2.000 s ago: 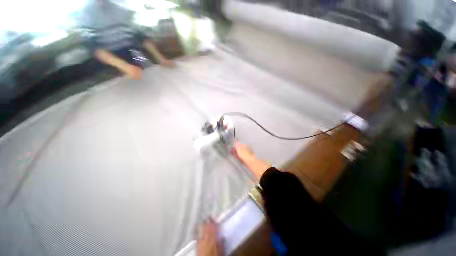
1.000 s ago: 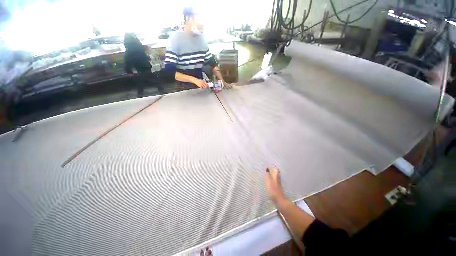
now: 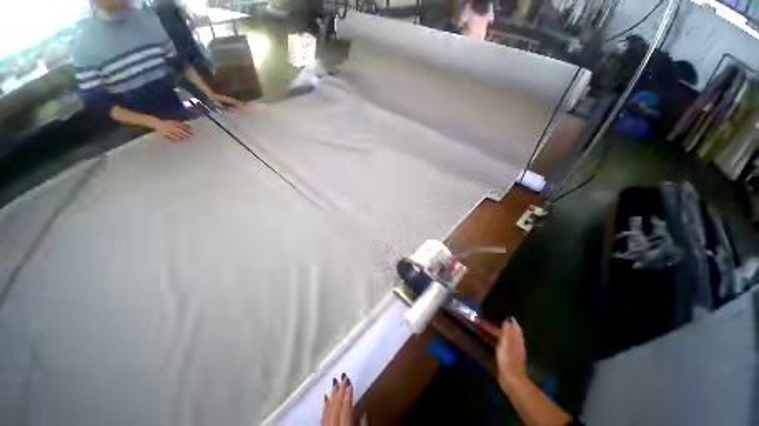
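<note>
The striped grey-beige fabric [image 3: 225,241] covers the table. The end cutter [image 3: 430,279], with white cylinders, sits at the table's right edge. My right hand [image 3: 512,354] is closed on its red-black handle, beyond the table edge. My left hand [image 3: 339,403] is cut off by the bottom edge. Its fingers are slightly apart and rest on the white underlay paper [image 3: 370,354] beside the fabric edge. A thin dark line, seemingly the cutter track [image 3: 254,154], runs across the cloth towards the other person.
A person [image 3: 133,66] stands across the table, hands at the cloth edge. The large fabric roll [image 3: 466,71] lies at the far end. A metal pole [image 3: 624,96] rises by the brown table edge [image 3: 491,225]. Dark piled items [image 3: 666,250] and hanging clothes [image 3: 720,125] are at the right.
The end cutter has moved from the other person's side to my side, and my right hand now holds its handle. My left hand has come into view. The view has turned right.
</note>
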